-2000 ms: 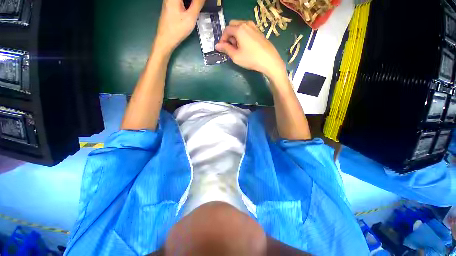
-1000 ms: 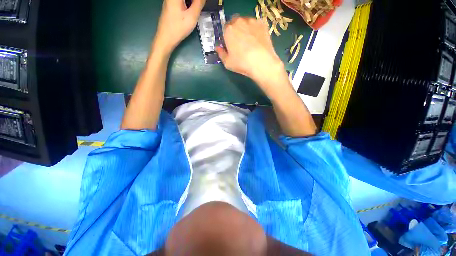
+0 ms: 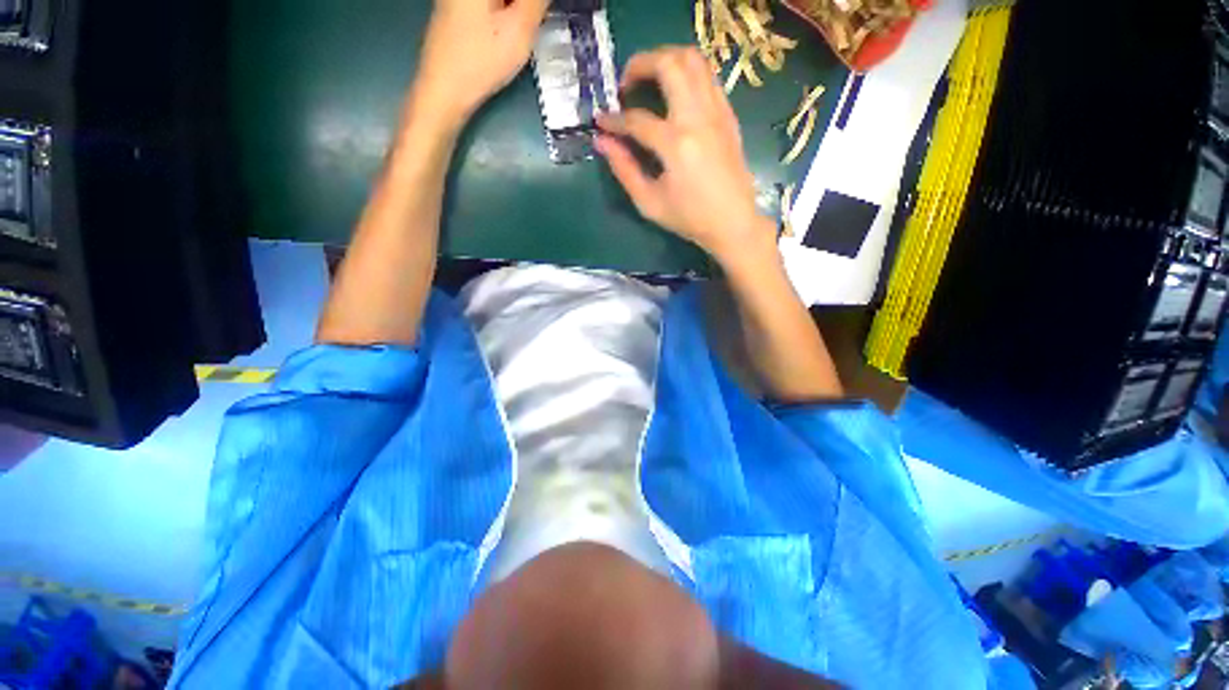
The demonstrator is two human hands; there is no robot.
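Observation:
An open phone unit (image 3: 563, 84) with a silvery-white inside lies on the green bench mat (image 3: 353, 121) at the top centre. My left hand (image 3: 483, 51) is at its upper left side, cut off by the top edge; a dark piece shows at its fingers, too small to name. My right hand (image 3: 685, 151) is at the phone's lower right edge, thumb and fingertips close together there. Whether the fingertips pinch something is too small to tell.
Tan strips (image 3: 744, 38) lie right of the phone, beside a red bin (image 3: 879, 49) of strips. A white plate (image 3: 838, 278) with a black square, a yellow ribbed band (image 3: 930, 202) and black tray stacks (image 3: 1045, 256) stand right. A phone tray stack (image 3: 151, 216) stands left.
My right hand has turned and its fingers have opened out, with the fingertips now at the phone's lower right edge. My left hand has stayed nearly in place.

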